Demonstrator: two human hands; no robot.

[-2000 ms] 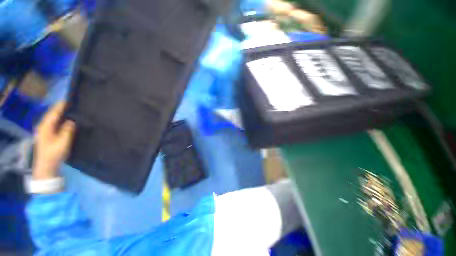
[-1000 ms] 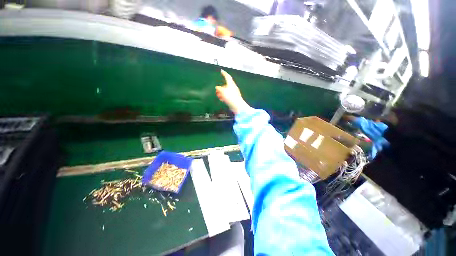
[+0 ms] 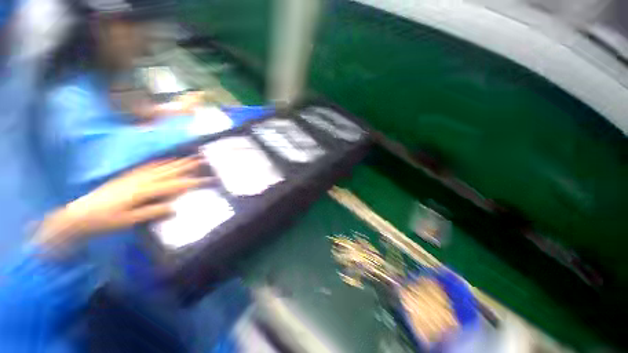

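The picture is blurred. A stack of black trays [image 3: 275, 196] stands at the left of the bench, with flat silver-white units [image 3: 242, 165] in the recessed pockets of its top tray. My left hand [image 3: 124, 200] reaches in from the left over the near end of the top tray. Its fingers are apart and lie over or just above the two nearest units; whether they touch is too blurred to tell. It holds nothing that I can see. My right hand is not in view.
A blue bin [image 3: 458, 296] of tan slivers and a loose tan pile [image 3: 361, 258] are on the green bench mat at lower right. A small pale unit [image 3: 430, 224] lies on the ledge behind. A person in blue [image 3: 89, 131] is at upper left, beyond the trays.
The view has swung left, from the bench and cardboard box to the tray stack. My right arm, stretched forward earlier, is out of view. My left hand, which held a black tray earlier, is now empty.
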